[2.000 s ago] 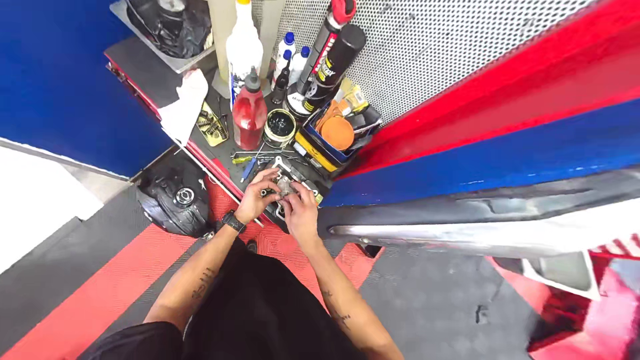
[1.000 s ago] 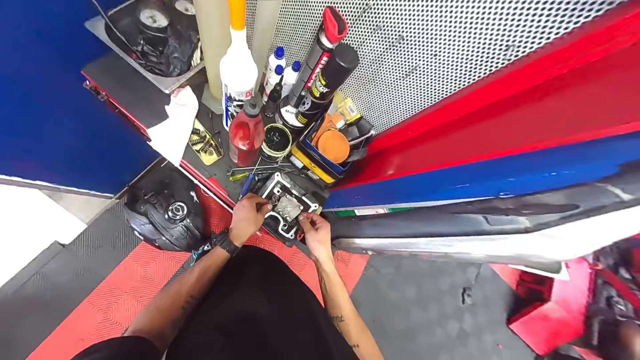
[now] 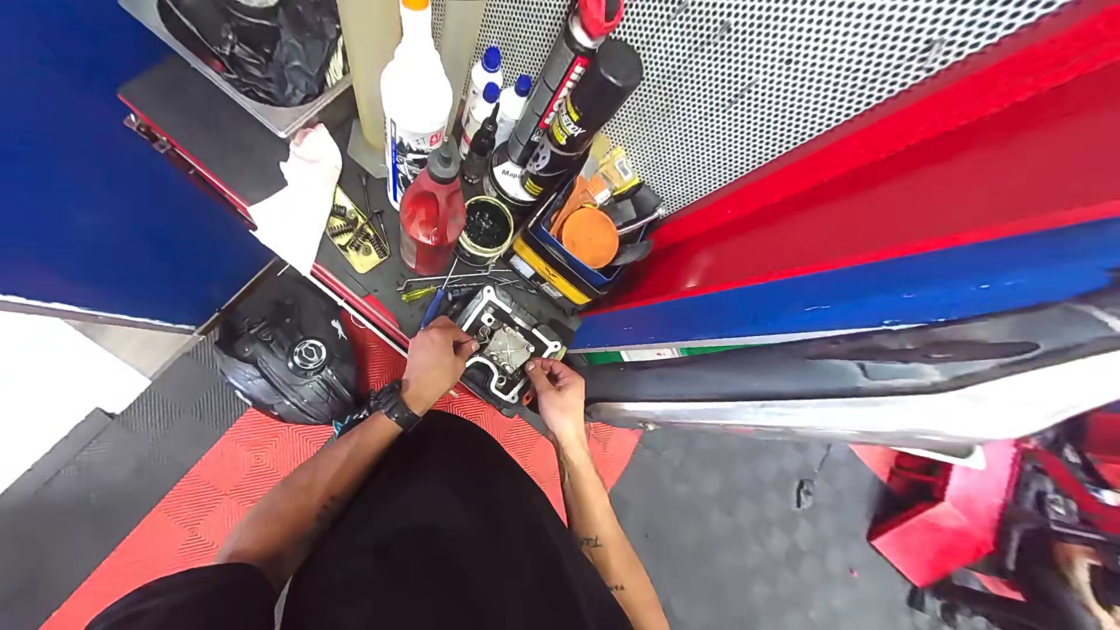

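A metal engine cover [image 3: 510,350] with a machined silver rim and a plate at its middle lies at the near edge of the dark worktop. My left hand [image 3: 437,354] is at its left side, thumb and forefinger together at the rim. My right hand [image 3: 557,391] is at its right side, fingertips pinched near the plate's corner. Whether either hand holds a small part cannot be seen. Just beyond the cover lie a blue-handled screwdriver [image 3: 434,308] and a yellow-handled tool [image 3: 419,294].
Behind stand a red squeeze bottle [image 3: 432,219], a white spray bottle [image 3: 416,96], black spray cans [image 3: 586,105], an open tub of dark grease [image 3: 486,226] and a box with an orange lid [image 3: 589,237]. A yellow tray of springs [image 3: 357,232] lies left, beside white paper [image 3: 302,197]. A motorcycle tank [image 3: 289,359] rests below left.
My hands have moved apart from close together over the cover to its left and right sides, uncovering its middle plate. The view has shifted closer to the worktop.
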